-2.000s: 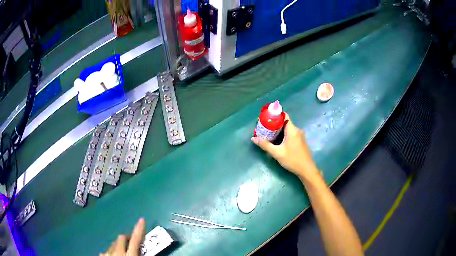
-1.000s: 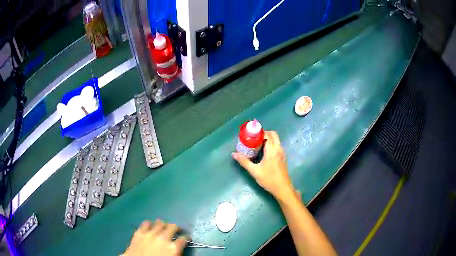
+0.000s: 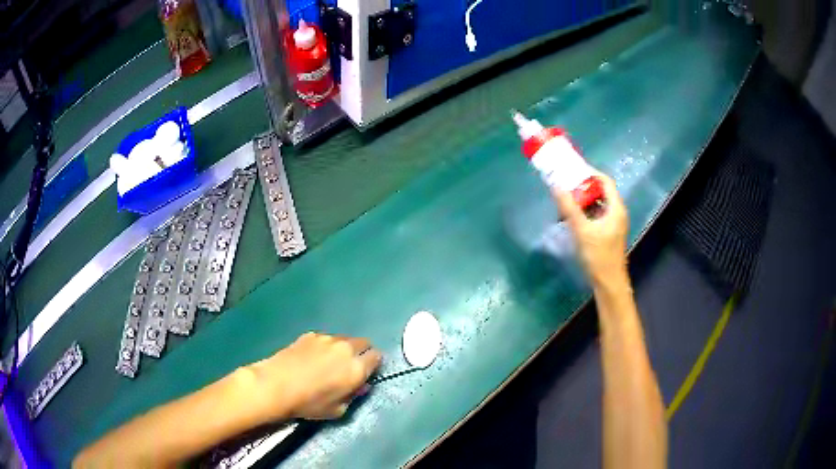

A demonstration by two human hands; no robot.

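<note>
My right hand (image 3: 600,224) grips a red squeeze bottle (image 3: 561,165) near its base and holds it tilted, pale nozzle towards the upper left. My left hand (image 3: 335,374) is closed on thin tweezers (image 3: 400,374), which stick out to the right and reach the lower edge of a white oval disc (image 3: 423,340) on the green mat. Most of the tweezers is hidden by the hand. A metal strip (image 3: 258,447) shows partly under my left forearm. The small round dish is not visible.
Several metal strips (image 3: 188,275) lie fanned at the left, with a single strip (image 3: 278,197) beside them. Behind are a blue bin (image 3: 160,190) with white lumps, another red bottle (image 3: 310,66) and a blue-panelled cabinet (image 3: 365,64). A small strip (image 3: 55,380) lies far left.
My right hand has moved up and right, tilting the bottle from upright. My left hand has moved right and closed on the tweezers, now near the disc. The round dish no longer shows. The view has shifted.
</note>
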